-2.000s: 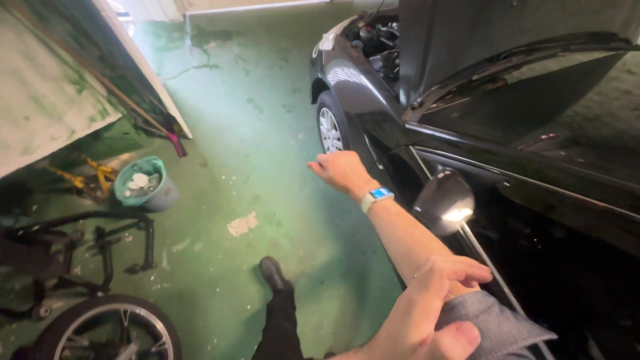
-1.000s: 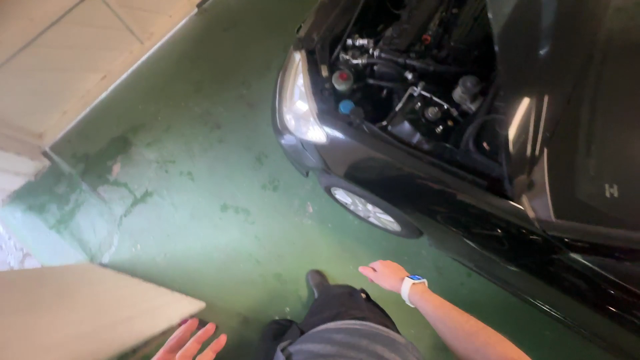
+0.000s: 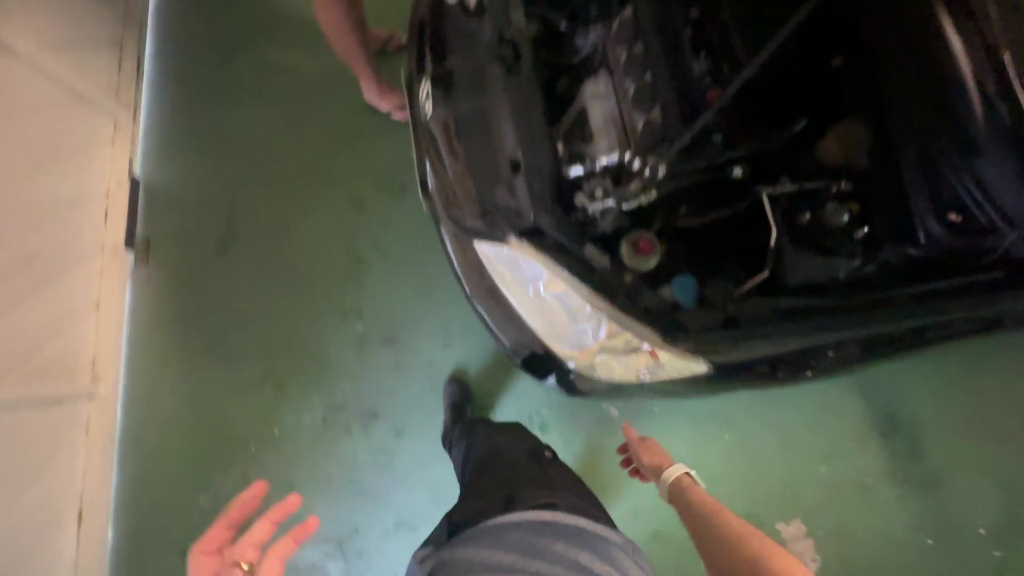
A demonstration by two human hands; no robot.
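My left hand (image 3: 252, 532), a ring on one finger, is at the lower left over the green floor, fingers spread and holding nothing. With a white watch (image 3: 680, 478) at the wrist, my right hand (image 3: 644, 456) hangs lower right of centre, fingers loosely bent and nothing seen in them. Just above it is the headlight (image 3: 588, 320) of a black car (image 3: 512, 160). The car's engine bay is uncovered, showing a reservoir with a red-centred cap (image 3: 641, 250) and a blue cap (image 3: 684, 290). Neither of my hands touches the car.
Another person's hand (image 3: 386, 98) is at the car's front bumper, at the top. A pale panel or door (image 3: 64, 240) runs along the left edge. Below me lies the green floor (image 3: 264, 320), with a pale patch (image 3: 798, 544) at lower right.
My view has moved forward along the car to its front corner. My hands, close together two seconds ago, are now well apart. Another person's arms have come into view at the bumper.
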